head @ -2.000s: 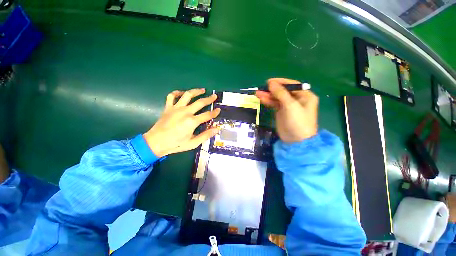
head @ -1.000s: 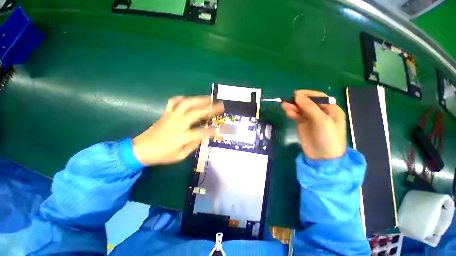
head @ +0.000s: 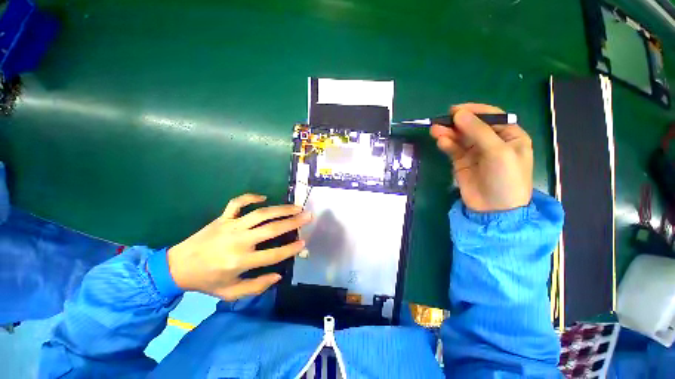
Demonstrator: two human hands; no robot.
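The tablet screen assembly (head: 348,237) lies open-backed in front of me, its mainboard (head: 351,155) at the far end with orange flex cables (head: 314,144) at its left. The adhesive release sheet (head: 355,92), white with a black block, sticks out past the tablet's far edge. My left hand (head: 240,248) rests with spread fingers on the tablet's left edge, fingertips by a thin dark wire. My right hand (head: 492,159) holds the tweezers (head: 474,119), tips pointing left beside the sheet's right edge. I cannot tell whether a piece is at the tips.
Spare adhesive sheets (head: 585,200) lie at the right. Beyond are a white roll (head: 647,296), red-leaded parts and a component tray (head: 585,351). Another tablet (head: 629,48) is at the upper right. A blue bin (head: 29,37) is at the upper left. Another blue sleeve (head: 52,252) shows at the left.
My left hand has moved from the board end down to the tablet's left side. My right hand with the tweezers has moved right, off the sheet. The view has shifted, and the upper tablet is out of view.
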